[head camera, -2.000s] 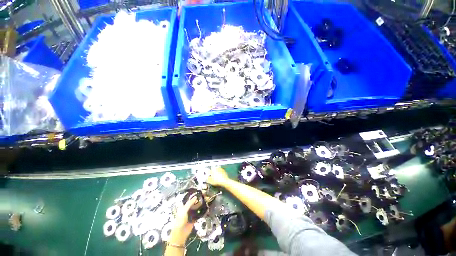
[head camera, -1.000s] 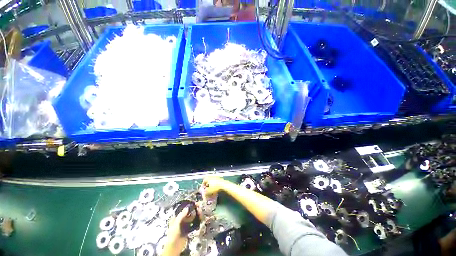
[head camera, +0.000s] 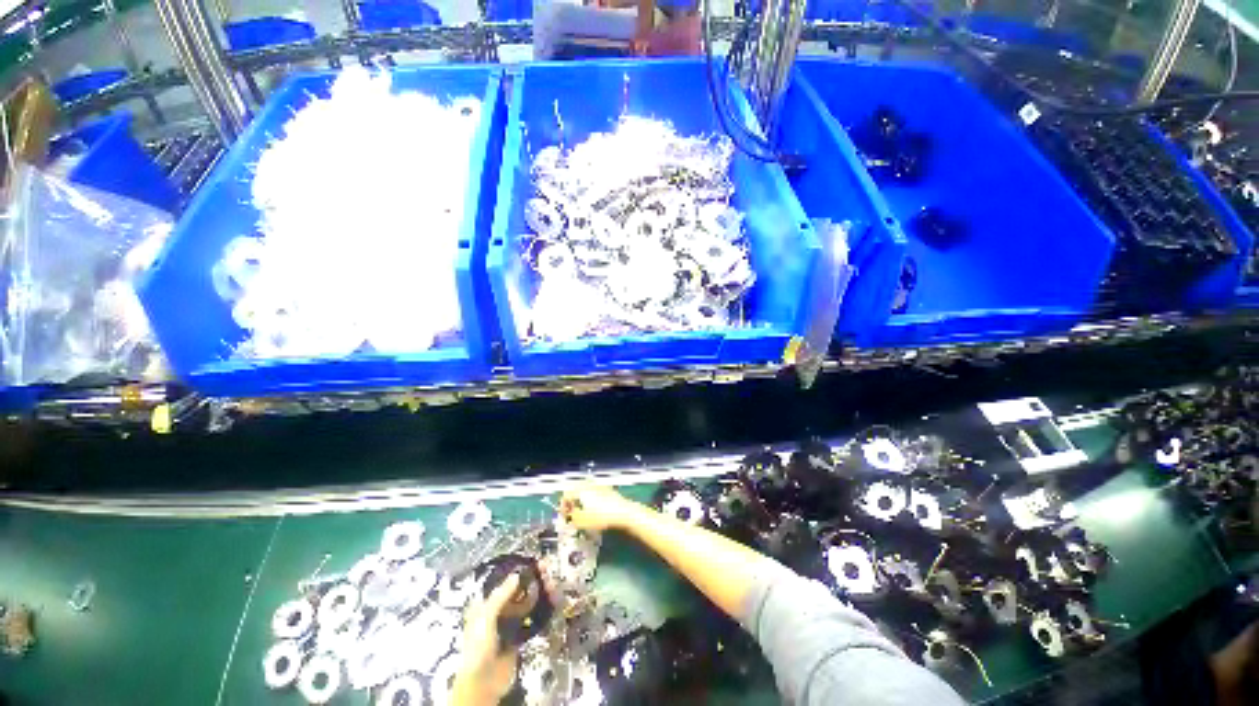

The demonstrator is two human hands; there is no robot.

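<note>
My left hand [head camera: 486,641] comes up from the bottom edge and holds a black round housing [head camera: 516,585], palm-sized, over the right side of the white ring pile [head camera: 401,586]. My right hand [head camera: 591,508] reaches in from the lower right, above and right of the housing, near the pale rail. Its fingers are bent together at a wired ring part [head camera: 573,555], with thin lead wires around it. The fingertips are small and blurred, so the exact grip cannot be told. Joined units [head camera: 852,567] lie in a dark heap right of my right forearm.
Blue bins stand on the shelf: one with glaring white parts [head camera: 362,207], one with wired rings [head camera: 638,228], one with a few black housings [head camera: 942,226]. A silver-white frame [head camera: 1033,436] lies behind the heap. Black trays [head camera: 1135,186] stand right. A clear bag [head camera: 76,283] is far left.
The view has tilted up, so the bins sit lower than two seconds ago. My right hand has shifted slightly left and closer to the housing. My left hand still holds the black housing.
</note>
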